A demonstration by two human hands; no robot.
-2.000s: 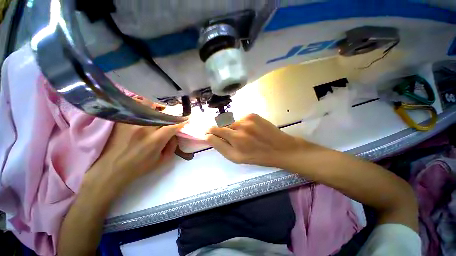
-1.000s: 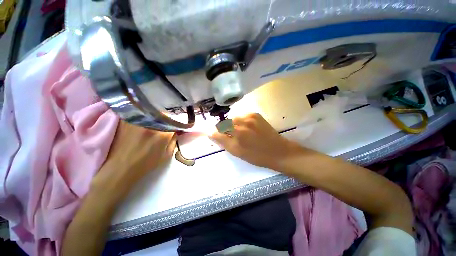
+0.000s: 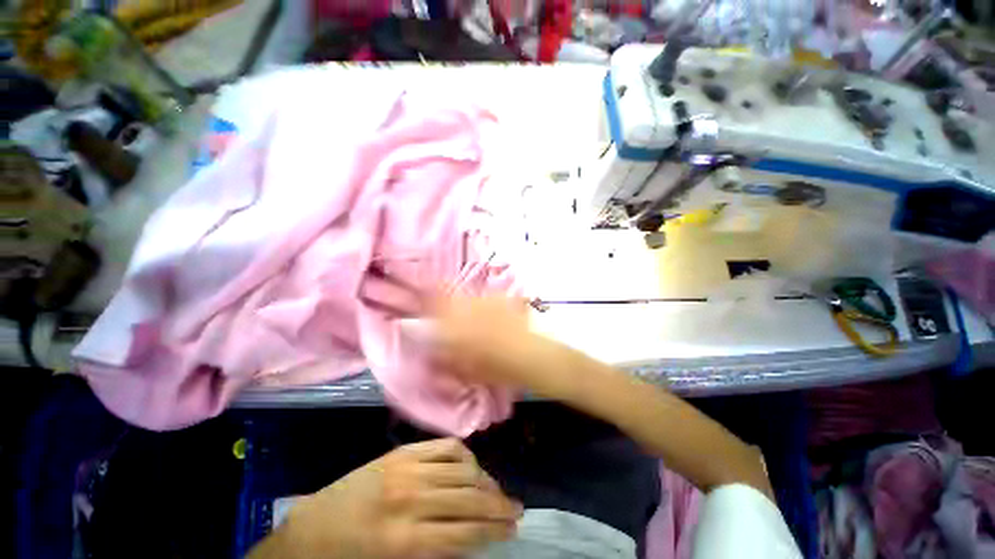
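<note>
The pink and white garment piece (image 3: 316, 251) lies bunched on the table left of the sewing machine (image 3: 786, 153), with a pink fold hanging over the front edge. My right hand (image 3: 469, 333), blurred, reaches across to the left, its fingers in a fold of the pink cloth and gripping it. My left hand (image 3: 404, 504) is low in front of the table edge, just below the hanging fold, with its fingers curled. Whether it holds anything is hidden. The presser foot area (image 3: 616, 218) stands away from both hands.
Green and yellow-orange scissor loops (image 3: 865, 317) lie at the right end of the white table, which has a grey ribbed front edge (image 3: 764, 371). A black rectangle (image 3: 748, 268) is on the machine bed. Pink and white garments (image 3: 911, 491) are heaped below right. Blurred clutter stands at left.
The view has pulled back from the machine. Both hands have left the needle area; the left is now below the table edge. The garment has shifted and hangs over the front edge.
</note>
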